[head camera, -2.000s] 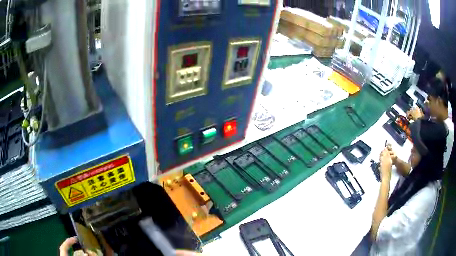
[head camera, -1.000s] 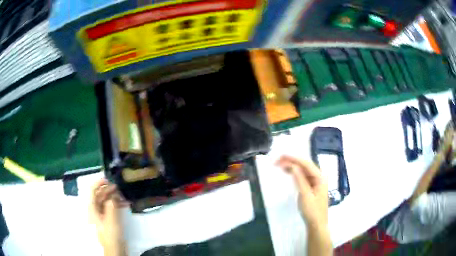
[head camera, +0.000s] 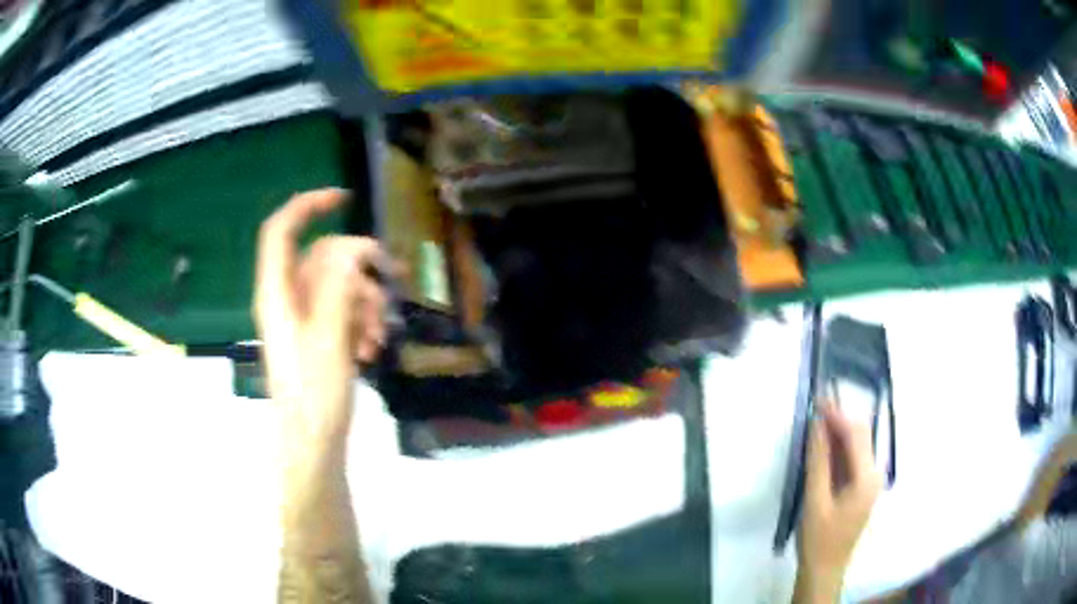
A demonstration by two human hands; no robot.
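Note:
The press's tan-gold fixture (head camera: 416,224) stands at the left inside the opening, beside crumpled black lining (head camera: 579,283). My left hand (head camera: 313,301) is at the fixture's left edge, index finger raised and other fingers curled by dark parts; blur hides whether it grips anything. My right hand (head camera: 841,484) is over the white sheet at the right. A long thin black frame (head camera: 800,454), seen nearly edge-on, is at its fingertips and looks held. A black housing with a pale window (head camera: 860,345) lies behind those fingers.
The yellow warning label (head camera: 543,41) is above the opening. An orange-tan block (head camera: 756,201) stands right of it. Black frames (head camera: 915,201) line the green mat behind. A yellow-handled tool (head camera: 124,325) is at the left. A person's arm (head camera: 1051,472) shows at the right edge.
The view has shifted, so the press sits farther right. My left hand has risen to the fixture's side. My right hand has moved right, and a thin black frame now shows at its fingers.

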